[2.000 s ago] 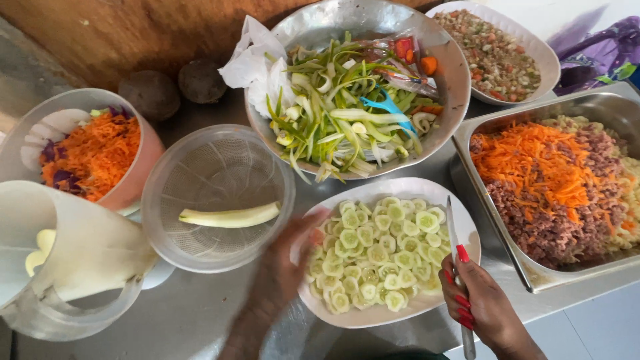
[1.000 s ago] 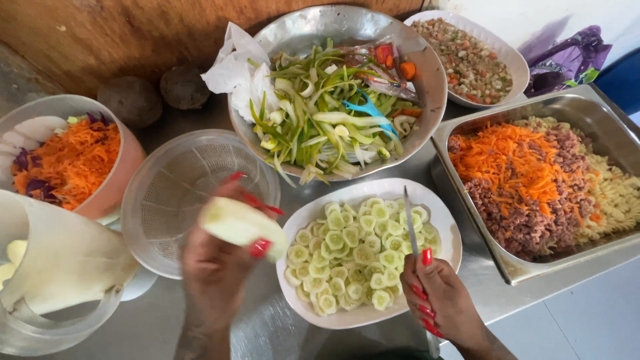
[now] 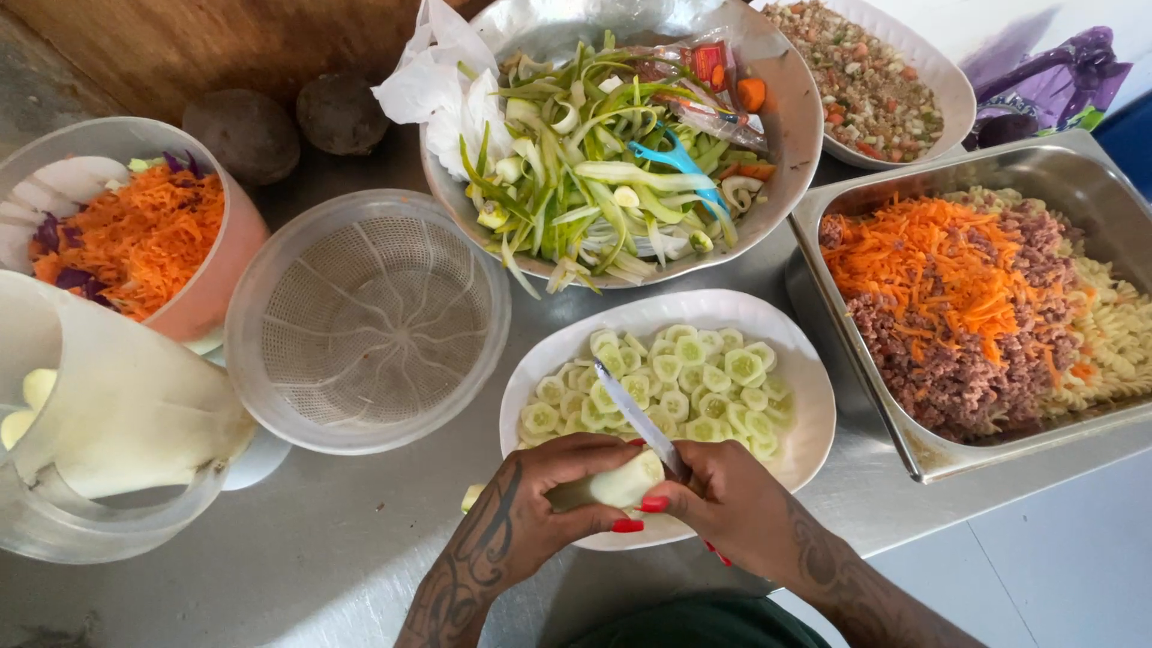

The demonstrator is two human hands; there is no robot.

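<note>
My left hand [image 3: 549, 504] grips a peeled cucumber [image 3: 621, 483] over the near edge of a white oval dish [image 3: 805, 450]. In my right hand [image 3: 733, 499] is a knife [image 3: 634, 414], its blade up against the cucumber's cut end and pointing away to the upper left. Cucumber slices [image 3: 688, 369] lie spread over the dish below. Part of the knife's handle is hidden by my fingers. Left of the dish stands a plastic strainer basket [image 3: 369, 315] with nothing in it.
Beyond the dish is a metal bowl [image 3: 792, 126] of peelings with a blue peeler [image 3: 675, 157]. A steel pan [image 3: 886, 423] of pasta, meat and grated carrot stands right. Left are a plastic jug [image 3: 117, 396] and a tub [image 3: 243, 234] of grated carrot. Two dark round vegetables [image 3: 243, 135] sit behind.
Two seconds ago the cucumber lay in the strainer basket; my left hand has taken it out and brought it right, over the dish. The knife now meets its end.
</note>
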